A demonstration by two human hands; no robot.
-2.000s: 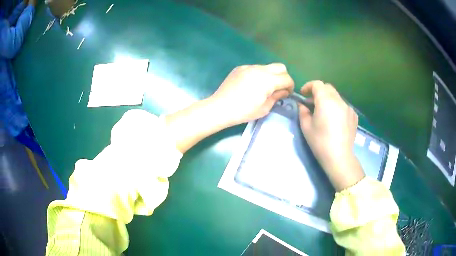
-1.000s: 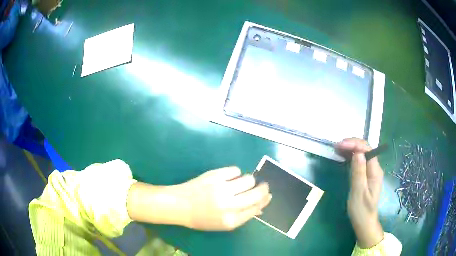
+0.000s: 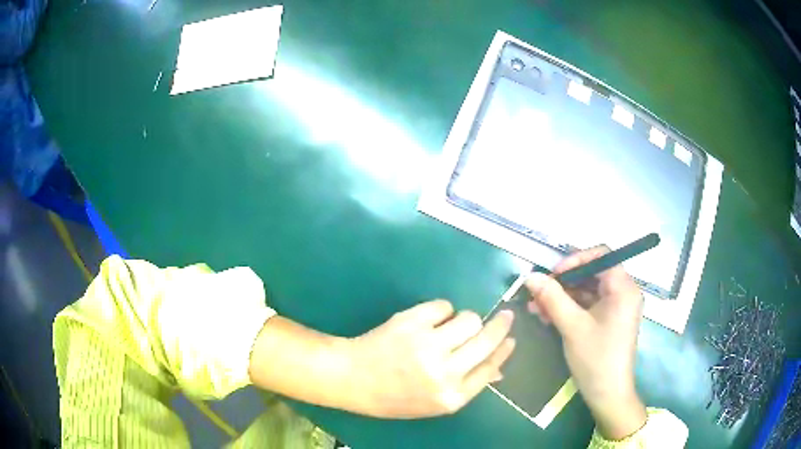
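My right hand [image 3: 597, 324] holds dark tweezers [image 3: 610, 260], their rear end pointing up and right, their tip low near the top corner of a black sheet. The black die-cut sheet [image 3: 534, 355] with a cream border lies close to me. My left hand [image 3: 430, 358] rests at its left edge, fingers curled near the tweezer tip; whether it pinches anything is hidden. The glossy panel [image 3: 571, 167], white with glare, lies on its white backing sheet [image 3: 439, 203] beyond my hands, with small pale squares along its far edge and a round mark at its top left corner.
A blank white card [image 3: 228, 50] lies at upper left. A heap of tiny dark slivers [image 3: 746, 355] is at right, beside a blue-rimmed tray [image 3: 777, 408] cut by the frame. Another panel is cut off at the right edge. Blue clothing of a person [image 3: 26, 131] shows at left.
Both hands came off the panel's corner and moved down to the black sheet. The right hand has since moved the tweezers left, to the sheet's top corner. The view has shifted.
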